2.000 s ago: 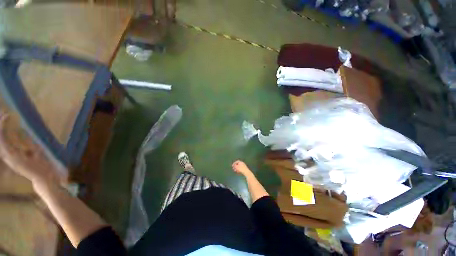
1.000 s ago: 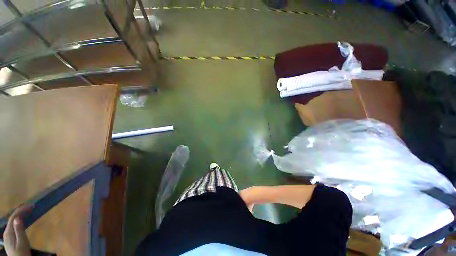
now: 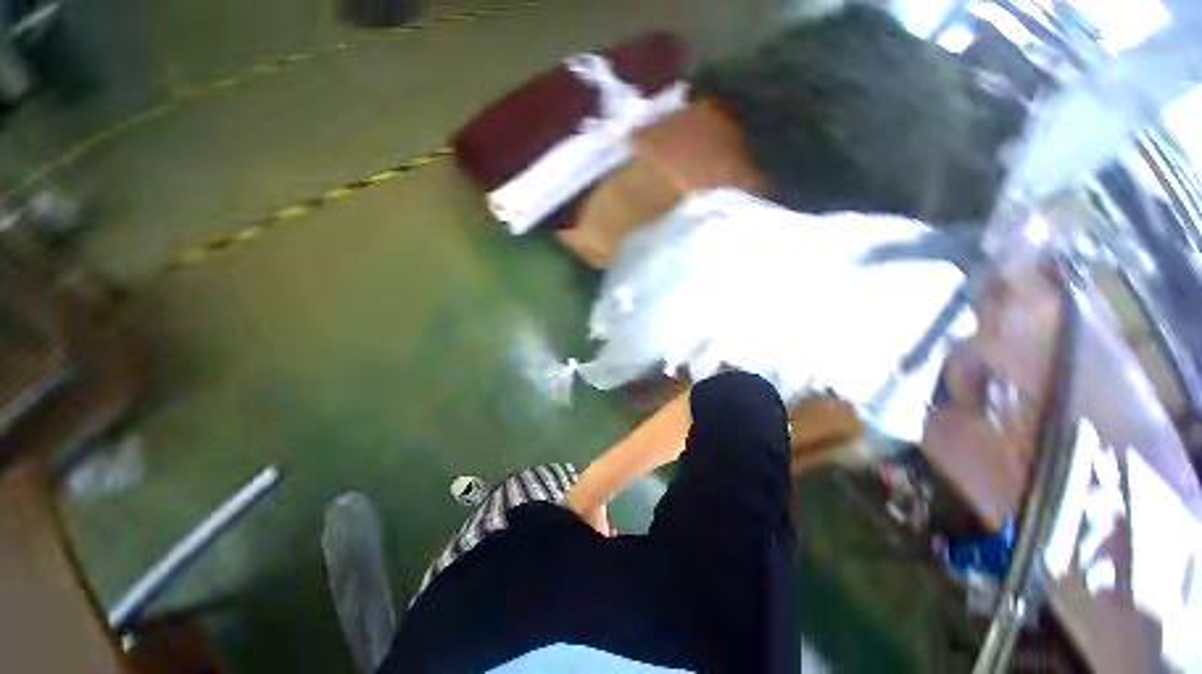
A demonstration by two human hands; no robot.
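My right hand (image 3: 592, 508) hangs low in front of my body, beside the striped trousers. It is blurred and its fingers are partly hidden, so I cannot tell whether it holds anything. My left hand is out of the picture. Nearest in front of me, a large whitish heap of plastic wrapping (image 3: 778, 296) lies over cartons at the centre right. A dark red fabric roll (image 3: 527, 125) lies beyond it, with white rolls (image 3: 560, 178) along its near side and a strip of clear film across it.
A brown table corner (image 3: 40, 566) is at the lower left, with a white tube (image 3: 198, 543) sticking out beside it. A strip of clear film (image 3: 356, 573) lies on the green floor. Floor tape (image 3: 310, 207) crosses the upper left. A metal rack (image 3: 1055, 461) stands at right.
The view has swung to the right. The table has slid towards the lower left edge, the grey bracket and my left hand have left the picture, and the metal rack has come in.
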